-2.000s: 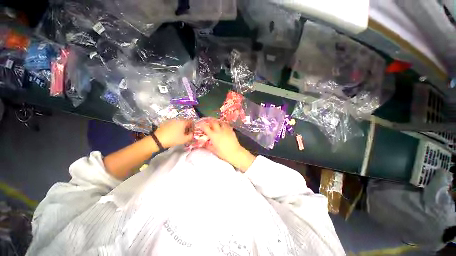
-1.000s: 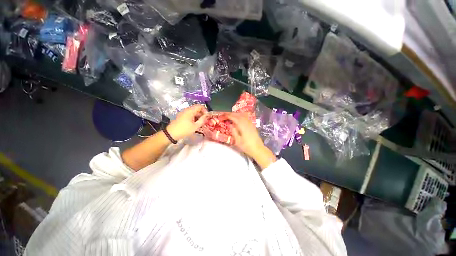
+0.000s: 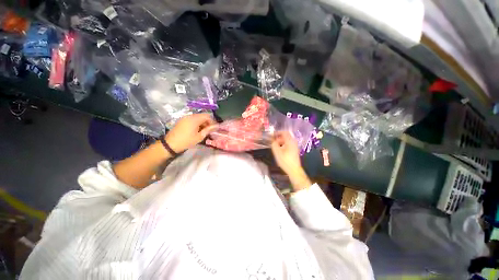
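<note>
A clear bag with coral-red printed pieces (image 3: 236,141) is stretched between my hands at the bench's front edge. My left hand (image 3: 189,133) grips its left end. My right hand (image 3: 285,150) pinches its right end, fingers closed on the plastic. Another coral-red cluster (image 3: 256,108) lies just behind the bag on the green bench (image 3: 350,168). Purple printed pieces (image 3: 306,134) lie to the right, partly under clear plastic. A small pinkish piece (image 3: 326,157) lies beside them.
Purple strips (image 3: 206,97) lie on crumpled clear bags (image 3: 158,93) at left. More clear bags (image 3: 364,131) lie at right. Blue (image 3: 38,41) and pink-red (image 3: 58,65) packets are at far left. A white shelf edge (image 3: 388,16) is above. A carton (image 3: 353,203) is below the bench.
My hands have moved apart, the right one to the right. The bag with the red pieces, bunched between them before, is now pulled out flat and wide.
</note>
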